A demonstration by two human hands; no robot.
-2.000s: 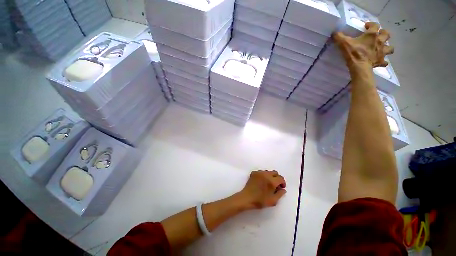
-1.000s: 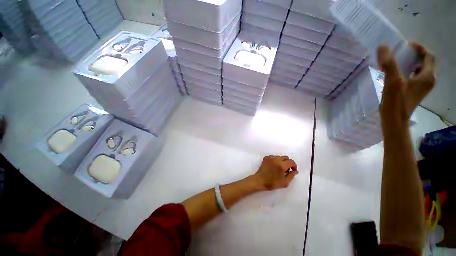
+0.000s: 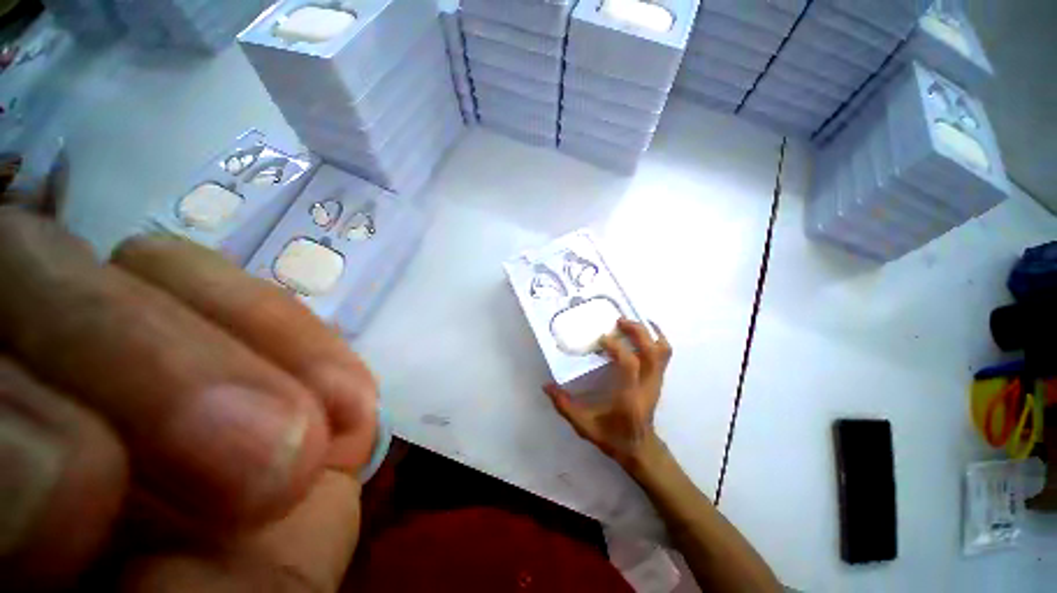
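Observation:
A white tray block (image 3: 536, 304) stands on the table in the middle, its top showing two earbuds in the upper cavities and a cream-white charging case (image 3: 588, 326) in the large cavity. My right hand (image 3: 620, 388) grips its near end, with the thumb at the lower left and fingertips over the case's edge. My left hand (image 3: 197, 405) is very large and blurred, close to the camera at the left. Its fingers are bent and a pale band shows at the wrist. Whether it holds anything cannot be told.
Filled tray stacks (image 3: 383, 99) stand along the left and back, with two lower ones (image 3: 307, 269) partly behind my left hand. Another stack (image 3: 893, 174) stands at right. A black phone (image 3: 867, 491), clear bag (image 3: 992, 505) and yellow-orange loop handles (image 3: 1011, 415) lie at right.
My right hand has brought the tray block from the back right to the middle. My left hand has risen from the table to near the camera. The view has shifted.

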